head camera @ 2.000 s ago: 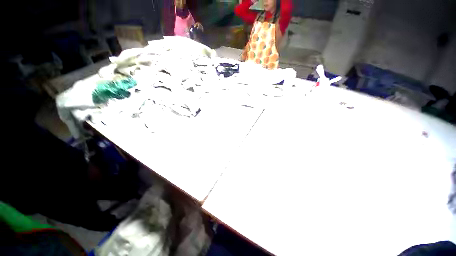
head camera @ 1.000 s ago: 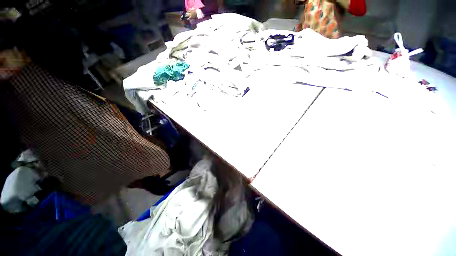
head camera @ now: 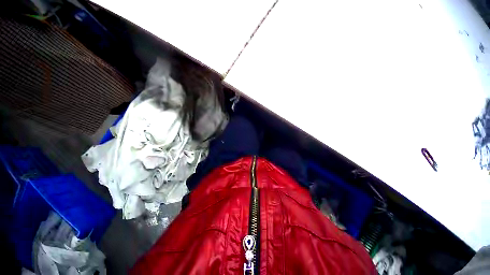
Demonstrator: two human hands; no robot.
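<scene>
Neither of my hands is in view. The white table (head camera: 322,80) lies in front of me, its edge running from upper left to lower right. A heap of pale garments (head camera: 145,156) lies left of my red jacket, piled over a blue container that shows only in part. Small red thread snips (head camera: 429,159) lie alone on the table at the right. Dark and white tags (head camera: 482,131) lie at the table's far right, cut off by the picture's rim.
A blue plastic crate (head camera: 70,201) stands at the lower left with pale garments in and beside it. A brown checked cloth (head camera: 59,80) is at the upper left. Another blue crate (head camera: 344,196) is under the table edge. Grey cloth shows at the lower right corner.
The view has tipped down. My red jacket front, the snips and the tags have come into view. The pale heap on the table and the person in the patterned apron have left it.
</scene>
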